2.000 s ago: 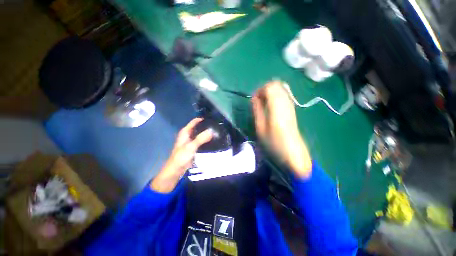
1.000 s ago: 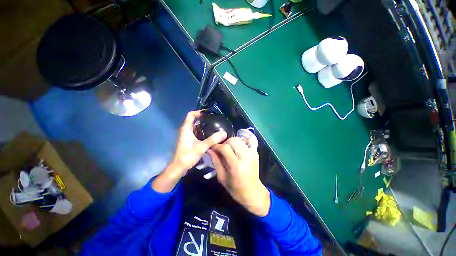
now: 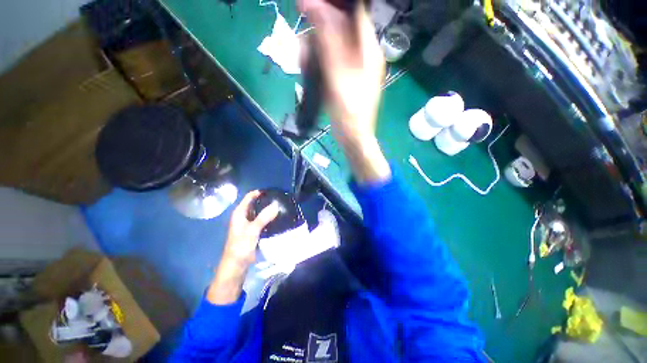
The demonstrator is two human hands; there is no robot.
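My left hand point(image 3: 245, 230) holds a PTZ camera by its glossy black ball point(image 3: 277, 209) at the bench edge, over my lap. The camera's white body point(image 3: 287, 244) points towards me, with flat white parts beside it. My right hand point(image 3: 347, 71) is raised high over the bench, blurred. It is closed around a thick black cylinder, the electric screwdriver point(image 3: 310, 92), whose lower end points down. The fingertips are near the top edge and hard to make out.
White indoor cameras point(image 3: 450, 124) and a white cable point(image 3: 461, 182) lie on the green mat point(image 3: 440, 234). Yellow scraps point(image 3: 583, 317) are at right. A round black stool point(image 3: 145, 147) and an open cardboard box point(image 3: 135, 305) of parts stand at left. A white item point(image 3: 284, 46) lies at the back.
My right hand has left the camera, moved up and forward, and now holds the black screwdriver. My left hand still holds the ball. The view has shifted.
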